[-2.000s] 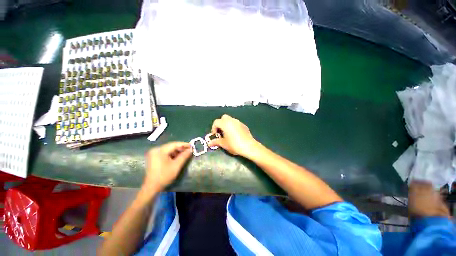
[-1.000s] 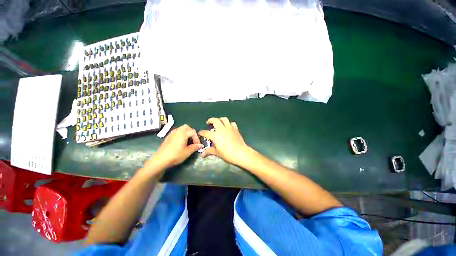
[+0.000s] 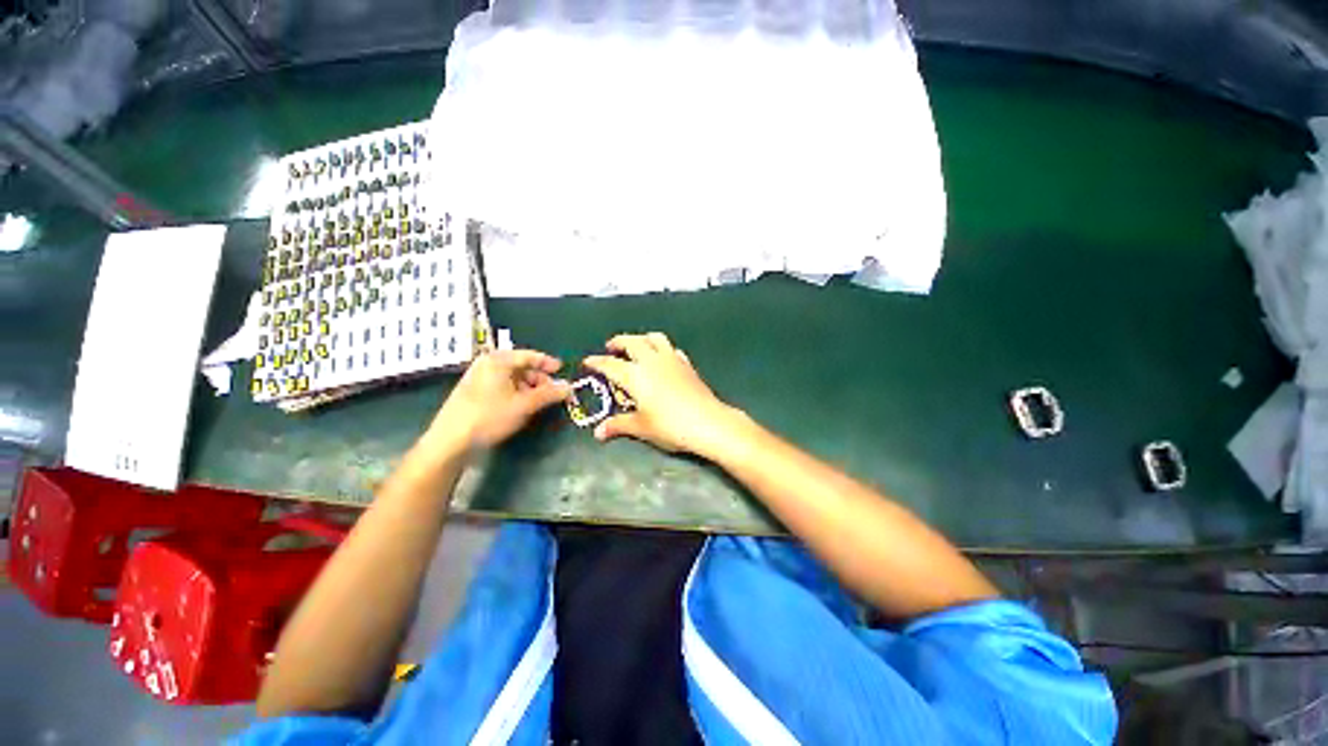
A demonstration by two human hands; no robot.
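A small silver-and-dark watch case frame (image 3: 589,401) with an open centre is between my hands, near the bench's front edge. My right hand (image 3: 658,391) grips its right side between thumb and fingers. My left hand (image 3: 503,397) is at its left side, thumb and fingertips together; whether they hold a tiny part is too small to tell. A small yellow spot shows at the frame's lower left. The parts board (image 3: 423,324), with rows of tiny dark and yellow parts, lies left of my hands.
Two more frames lie on the green bench (image 3: 859,394) at the right, one nearer (image 3: 1037,413) and one farther (image 3: 1164,465). White tissue (image 3: 699,175) covers the back centre. A white spare board (image 3: 146,350) lies far left, white layers (image 3: 1289,321) far right. Red stools (image 3: 190,612) stand lower left.
Two seconds ago each hand was at a frame; now one frame is between my hands. Two frames now show at the right. Since one second ago my fingers have parted, exposing the held frame.
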